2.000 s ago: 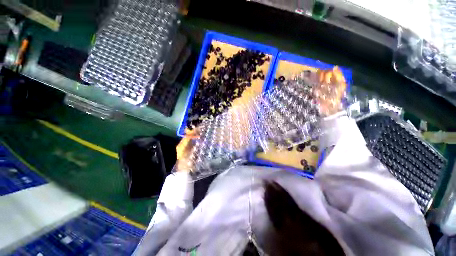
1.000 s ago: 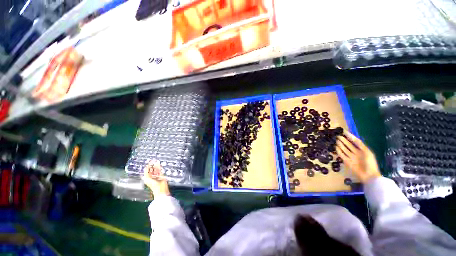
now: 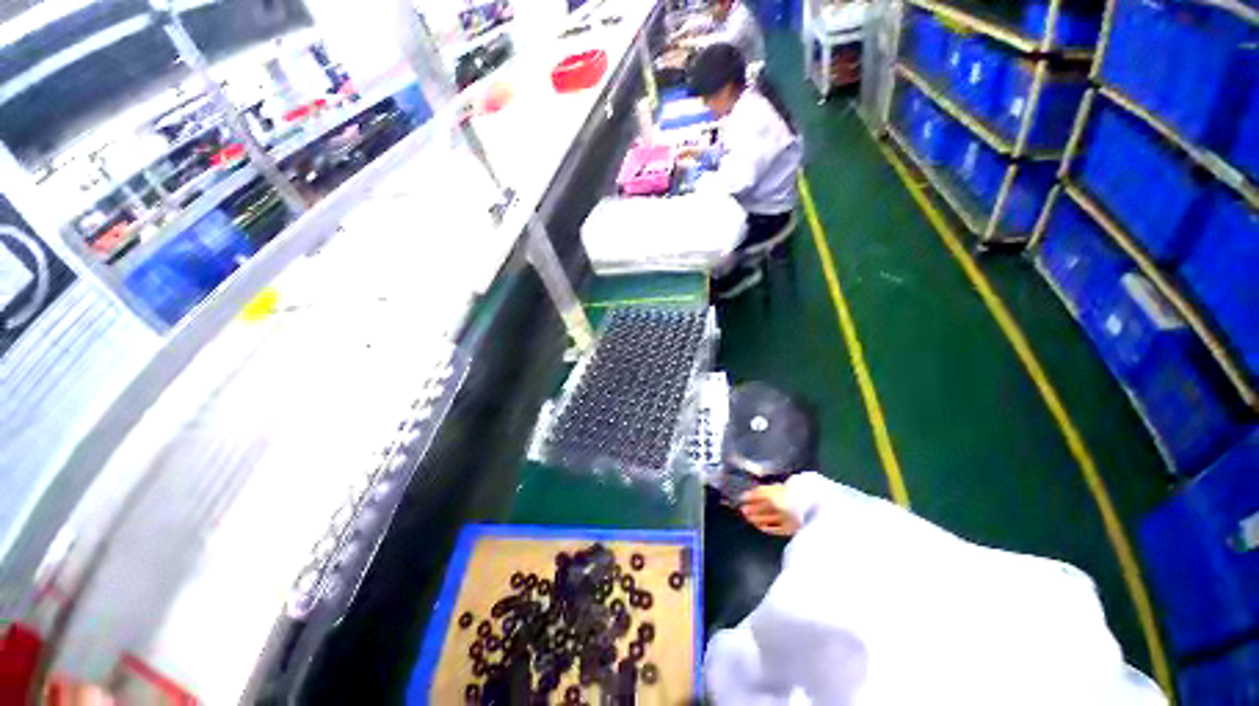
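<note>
The blue parts bin [image 3: 445,628], cut off by the lower edge, has a tan liner with small black rings [image 3: 594,621] heaped on it. Beyond it on the green bench lies a filled blister tray [image 3: 632,386], dark-dotted with a clear rim. A white perforated sheet [image 3: 710,417] shows at its right side. My right hand [image 3: 770,508] is at the bench's right edge, beside the round black stool seat [image 3: 768,430]; its fingers are small and blurred, and I cannot tell whether they grip anything. My left hand is out of the picture.
White stacked material [image 3: 663,235] lies farther along the bench, with a seated person [image 3: 753,152] beyond it. The raised white surface [image 3: 332,345] runs along the left. Racks of blue crates [image 3: 1132,193] stand on the right, across the green floor with yellow lines.
The view has swung right along the bench. My right hand has left the rings in the bin and is now by the stool. My left hand and the empty tray stack have left the view.
</note>
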